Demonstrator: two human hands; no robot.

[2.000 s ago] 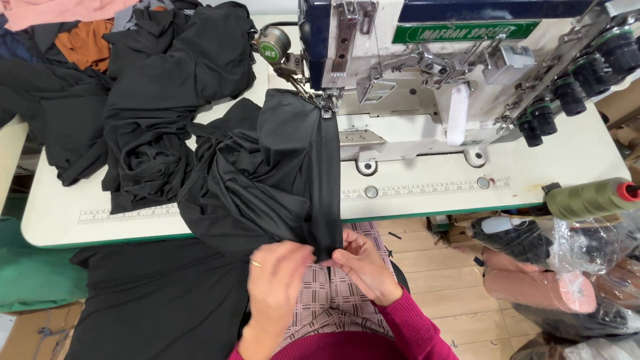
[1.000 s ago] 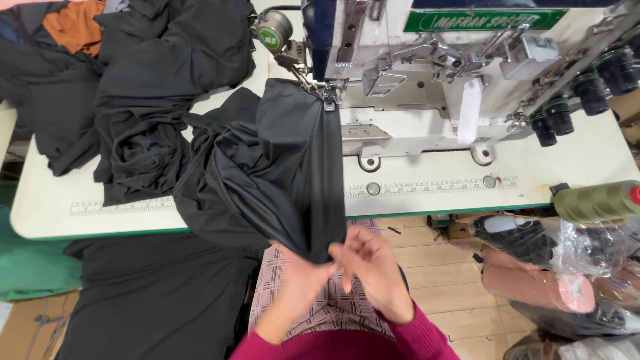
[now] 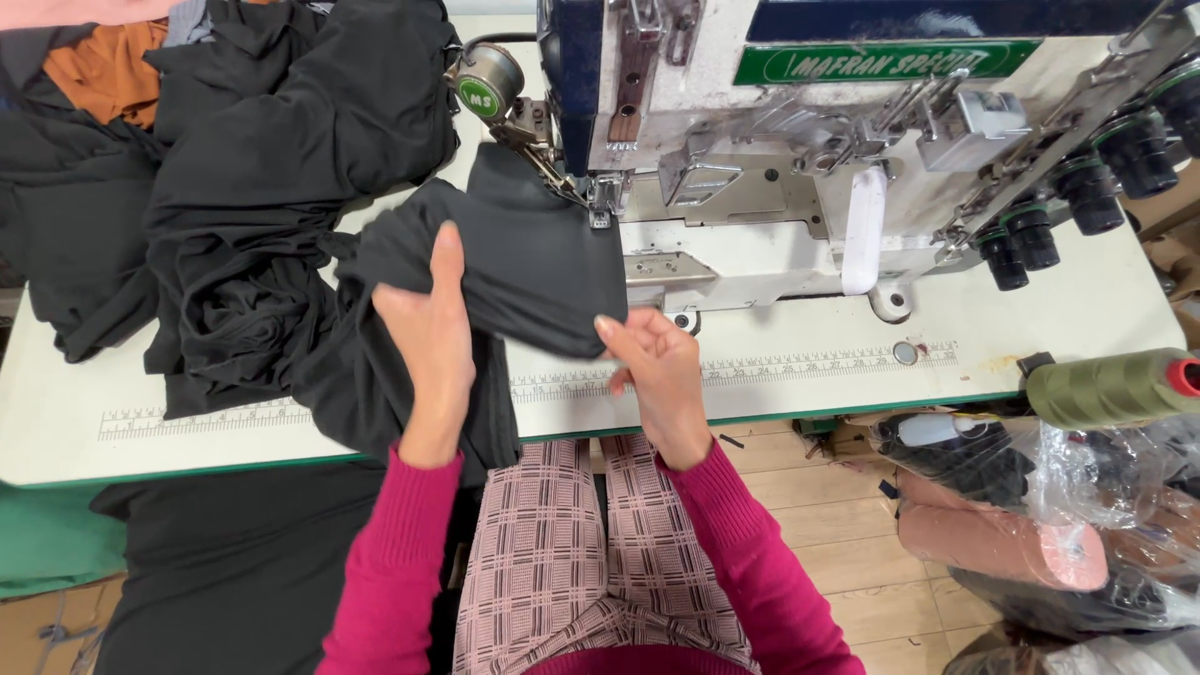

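Black fabric lies at the presser foot of an industrial sewing machine, with its bunched part spread leftward and over the table's front edge. My right hand pinches the fabric's lower right corner between thumb and fingertips. My left hand rests on the fabric's left part, thumb raised and apart from the fingers; the fingers are partly hidden in the folds, so its grip is unclear.
More black garments are heaped on the table's left, with an orange cloth behind. A printed ruler runs along the front edge. An olive thread cone is at the right, above plastic-wrapped rolls. Dark cloth hangs below the table.
Both hands have moved up from the table's front edge toward the machine, the left one also leftward. The long fabric edge that hung straight down from the foot is now folded up onto the table.
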